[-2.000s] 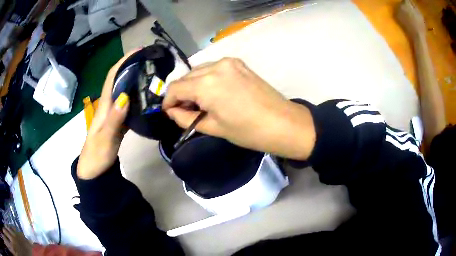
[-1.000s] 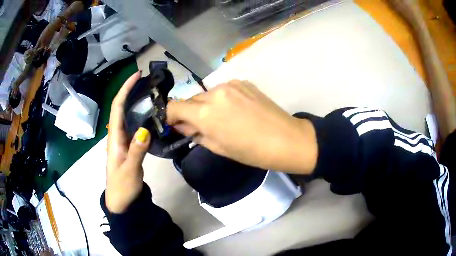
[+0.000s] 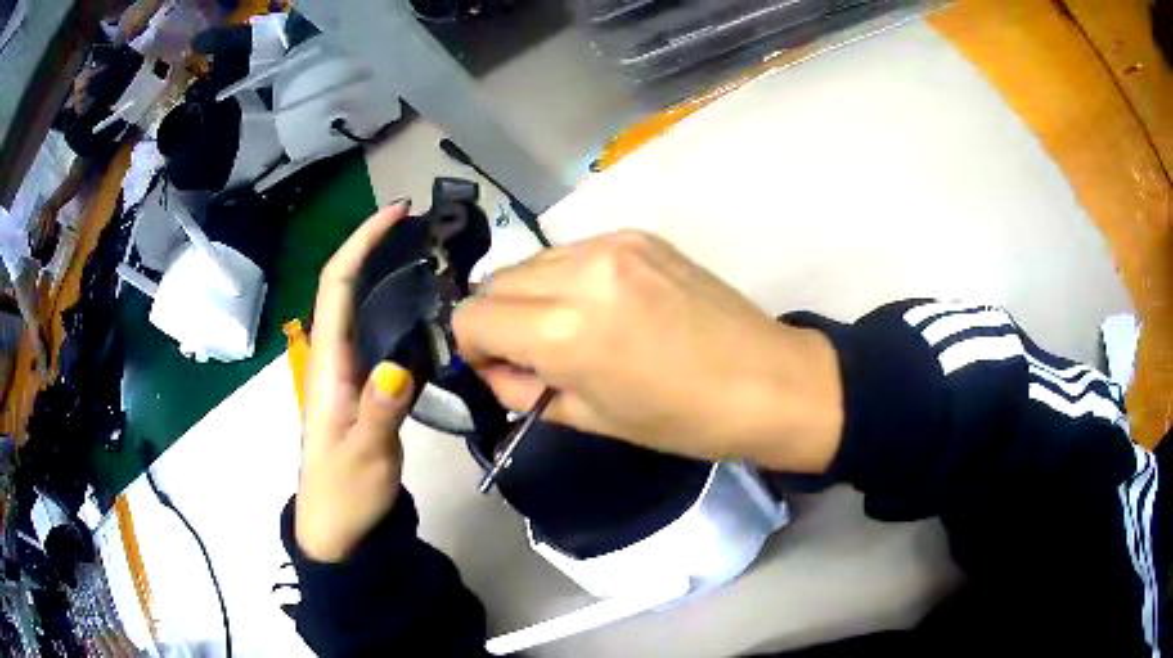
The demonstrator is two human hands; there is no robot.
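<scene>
My left hand (image 3: 350, 424) holds the black shell (image 3: 401, 309) from its left side, with the thumb on its near rim. Parts of a circuit board (image 3: 444, 341) show inside it. My right hand (image 3: 618, 341) has its fingertips at the board's right side; what they pinch there is hidden. Slim tweezers (image 3: 517, 441) stick out below the right palm, pointing down-left. The white camera body (image 3: 669, 533) with its black dome (image 3: 605, 489) lies below my right hand. Its antenna (image 3: 585, 617) points down-left.
A black cable (image 3: 495, 186) lies behind the shell. Another white unit (image 3: 210, 302) stands on green matting (image 3: 302, 244) at the left, with more units beyond. Clear plastic trays (image 3: 720, 45) are at the back. Orange tape (image 3: 1029, 90) edges the pale surface. A thin black cord (image 3: 193, 540) lies at the lower left.
The shell, both hands and camera body sit further right and lower in the view. The shell has tilted, and the tweezers now show more clearly below my right hand. The other person's forearm has left the view.
</scene>
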